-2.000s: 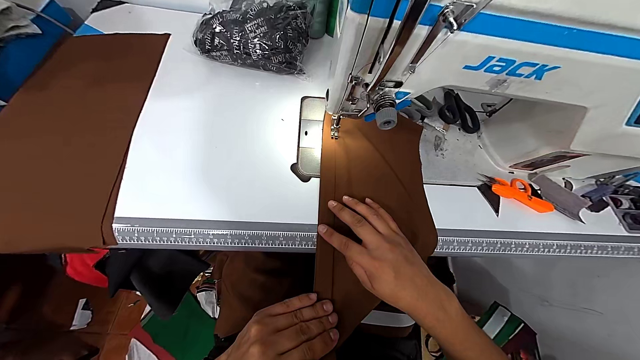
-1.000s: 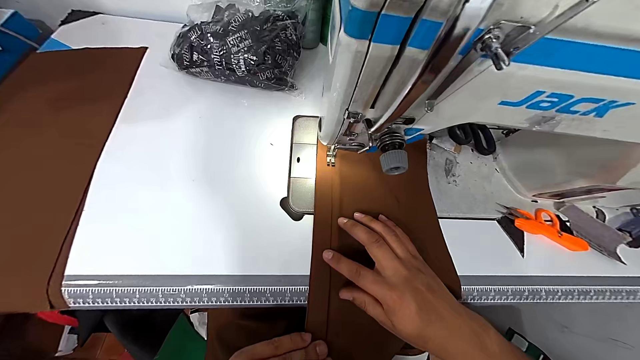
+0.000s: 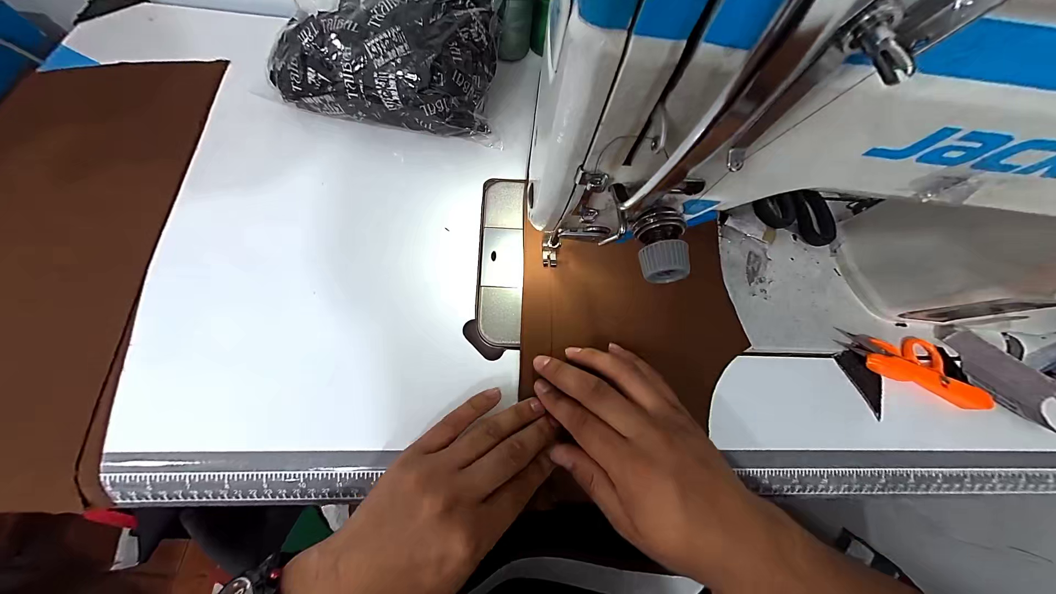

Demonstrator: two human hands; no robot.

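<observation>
Brown fabric (image 3: pixel 635 313) lies under the presser foot (image 3: pixel 550 249) of a Jack sewing machine (image 3: pixel 792 115), its left edge running beside the metal needle plate cover (image 3: pixel 501 264). A line runs lengthwise near that edge. My right hand (image 3: pixel 635 454) lies on the fabric with fingers spread, pressing it flat below the foot. My left hand (image 3: pixel 462 487) rests at the fabric's left edge, partly on the white table, its fingertips meeting those of my right hand. Neither hand's fingers are closed around anything. The needle tip cannot be made out.
More brown fabric (image 3: pixel 91 280) lies at the left. A plastic bag of black printed material (image 3: pixel 388 66) sits at the back. Orange thread snips (image 3: pixel 932 371) and a grey tool lie at the right, black handles (image 3: pixel 796 216) behind them. A ruler tape (image 3: pixel 247 487) runs along the front edge.
My left hand has moved up from the fabric's lower part, below the table edge, to beside my right hand. The view has shifted closer to the machine.
</observation>
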